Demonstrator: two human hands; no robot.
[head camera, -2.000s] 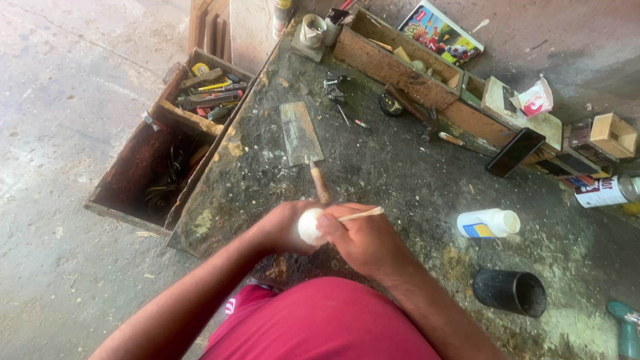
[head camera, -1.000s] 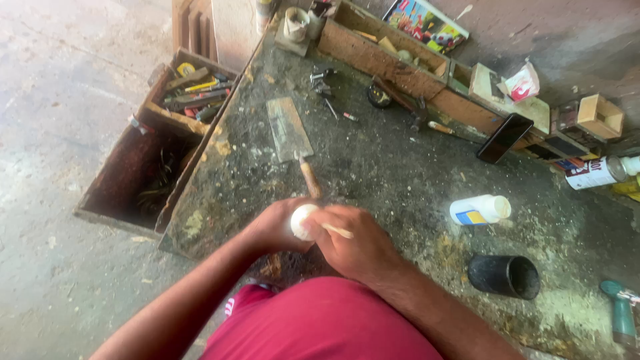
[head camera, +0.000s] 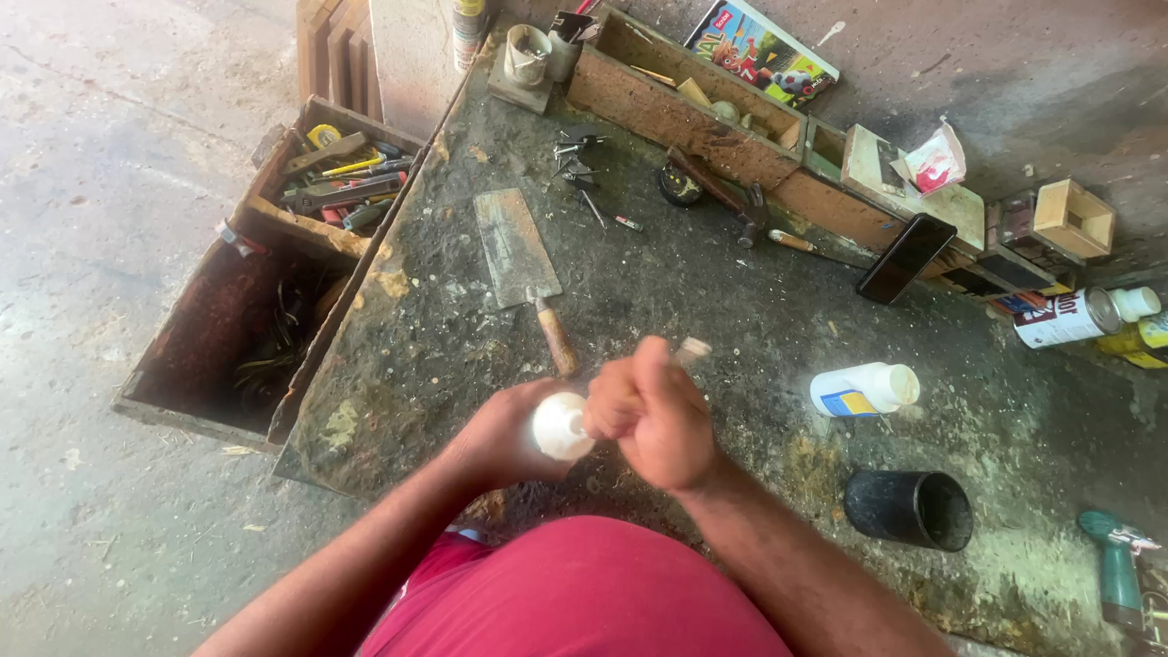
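Observation:
My left hand (head camera: 516, 433) is wrapped around a white, round-topped container (head camera: 560, 427) close to my body, near the bench's front edge. My right hand (head camera: 652, 415) is closed on a thin pale stick (head camera: 692, 350) whose blurred end sticks out beyond the fingers; the fingers are at the container's top. Whether the stick reaches into the container is hidden. Just beyond my hands lies a trowel (head camera: 520, 260) with a wooden handle. To the right a white plastic bottle (head camera: 862, 390) with a blue and yellow label lies near a black cylindrical cup (head camera: 908, 509).
A wooden toolbox (head camera: 196, 338) stands left of the dark workbench (head camera: 438, 338). Along the back are a wooden trough (head camera: 675, 114), a hammer (head camera: 721, 187), a tape roll (head camera: 680, 185), a phone (head camera: 905, 259) and a paint can (head camera: 1068, 318). A green tool (head camera: 1118, 566) lies far right.
My right hand has risen from over the container's top to its right side, and the stick now points up and away. My left hand still holds the container.

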